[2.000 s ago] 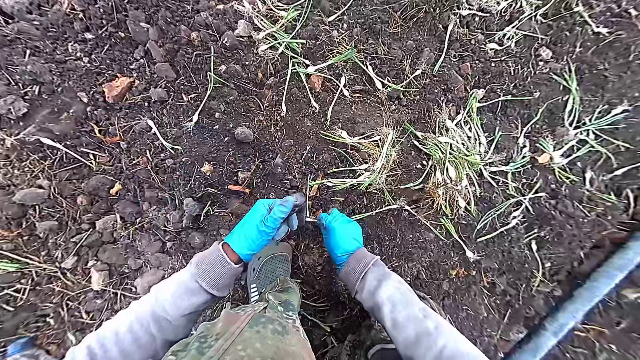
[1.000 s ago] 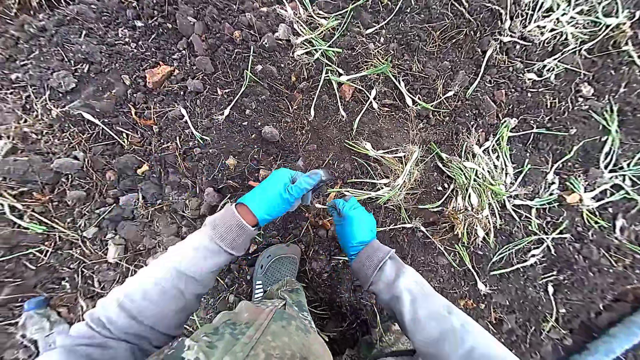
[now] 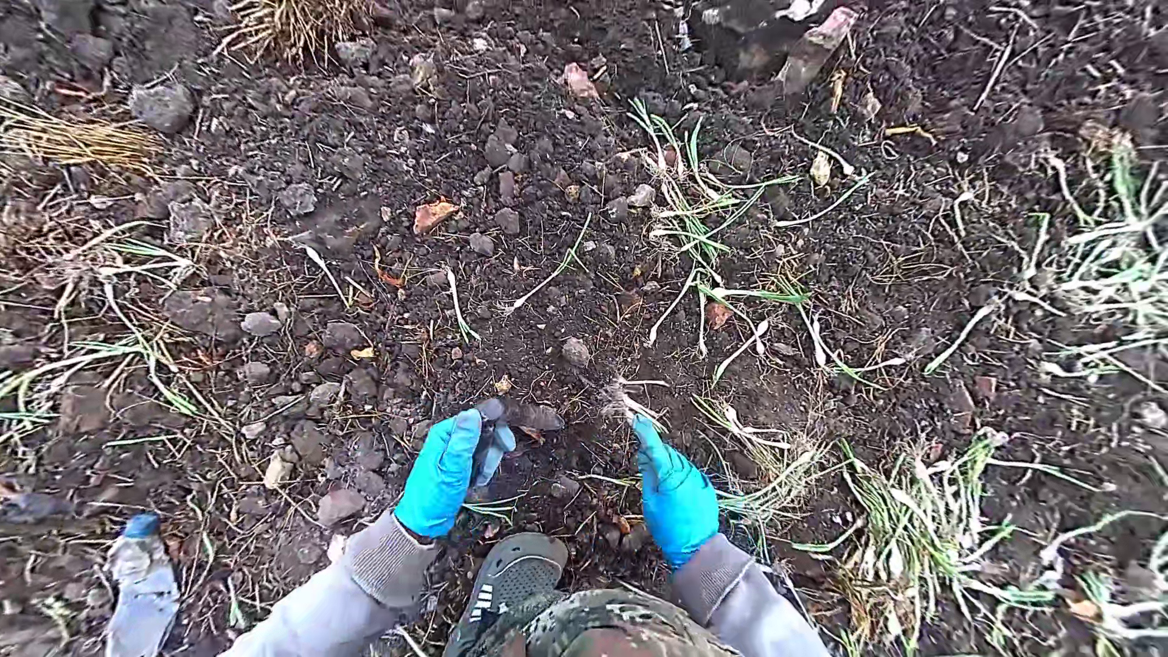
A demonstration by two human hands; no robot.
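Note:
My left hand [image 3: 449, 470], in a blue glove with soiled fingertips, is closed around a dark, flat object [image 3: 525, 417] that looks like a blade or small tool; its exact kind is unclear. To its right, my right hand [image 3: 673, 493], also gloved, pinches a slender whitish bulb plant [image 3: 631, 397] with fine roots at the fingertips. The two hands are apart, low over dark soil. Just right of my right hand lies a small bunch of bulb plants [image 3: 762, 456] with green leaves. A larger heap [image 3: 917, 534] of them lies farther right.
More uprooted bulb plants [image 3: 698, 219] lie ahead, with others at the far right and left. Stones, an orange-brown fragment [image 3: 432, 215] and dry grass tufts [image 3: 297, 27] are on the soil. A plastic bottle [image 3: 143, 589] lies lower left. A grey clog [image 3: 516, 579] is below my hands.
My hands were close together and have moved apart. A pale bulb plant now shows at my right fingertips. The view takes in more ground ahead.

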